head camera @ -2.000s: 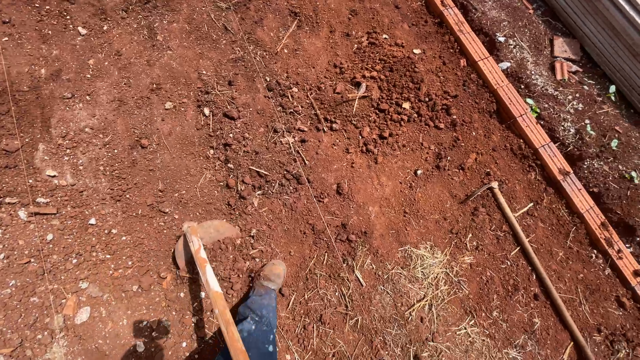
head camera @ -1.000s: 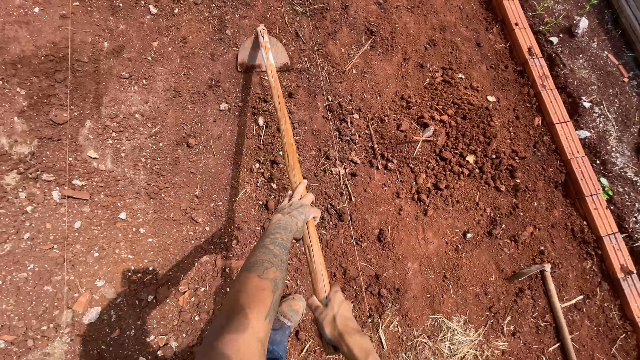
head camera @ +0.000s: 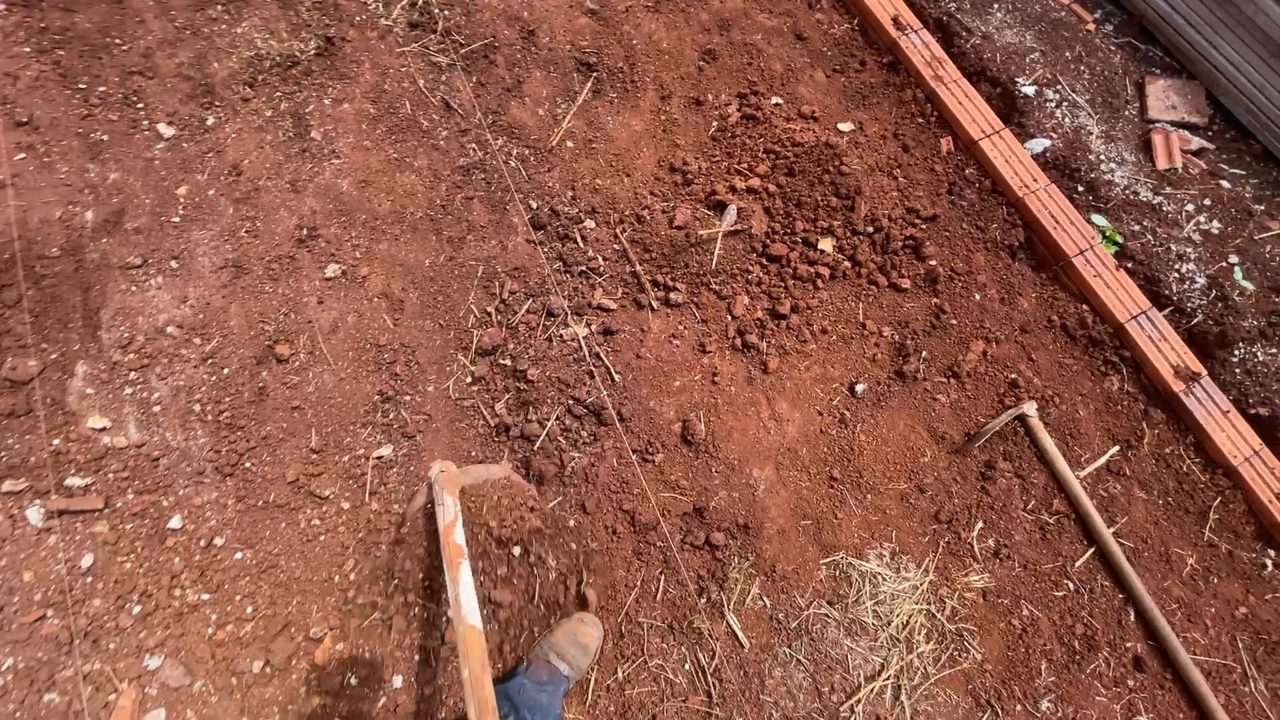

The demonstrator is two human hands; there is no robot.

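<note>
A hoe with a wooden handle (head camera: 468, 620) reaches up from the bottom edge, left of the middle. Its metal blade (head camera: 492, 474) is low at the red soil, and loose earth is blurred just below and right of it. Neither of my hands shows; the lower end of the handle runs out of view. My boot (head camera: 570, 645), below a blue trouser leg (head camera: 533, 692), stands close to the right of the handle. A thin string (head camera: 625, 440) runs slantwise over the ground, right of the blade.
A second hoe (head camera: 1100, 535) lies on the soil at the lower right, near dry straw (head camera: 905, 625). A row of hollow clay bricks (head camera: 1090, 265) crosses the right side. Clods (head camera: 800, 235) lie heaped in the middle. Another string (head camera: 35, 370) runs at the far left.
One second ago both my hands showed on the outstretched handle; now they are out of view. The hoe blade has come back toward my boot.
</note>
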